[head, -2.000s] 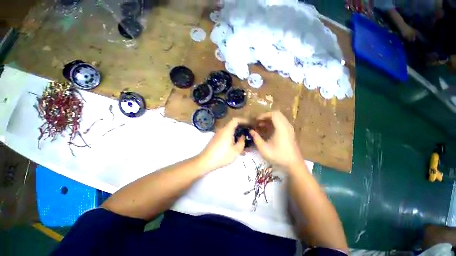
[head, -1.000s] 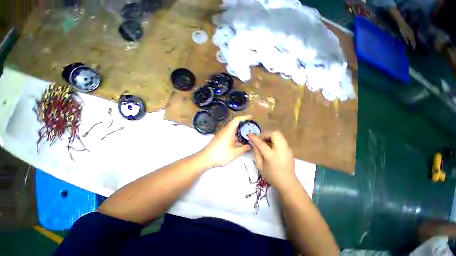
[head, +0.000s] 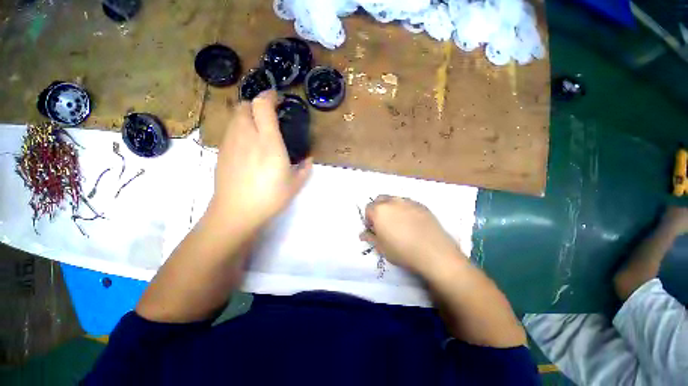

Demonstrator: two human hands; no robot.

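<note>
My left hand (head: pixel 256 162) has its fingers and thumb around a black round housing (head: pixel 294 128) at the board's near edge. My right hand (head: pixel 403 230) is blurred, its fingers bent down over a small bunch of wire leads (head: pixel 380 265) on the white sheet. Its fingertips touch the bunch; whether they grip a wire cannot be told. Several black housings lie open side up beyond my left hand, such as one at the right of the group (head: pixel 325 87).
The main wire pile (head: pixel 51 170) lies left on the white sheet (head: pixel 332 260). Two stacked housings (head: pixel 68 103) and a black housing (head: pixel 145 135) are nearby. White discs (head: pixel 483 26) are heaped at the top. A dark round thing (head: pixel 567 88) is on the green surface. A person's arm (head: pixel 652 252) shows right.
The view has shifted. My hands, together on a housing with a white disc before, are now apart: left at the housing group, right at the small wire bunch. The dark thing on the green surface newly shows.
</note>
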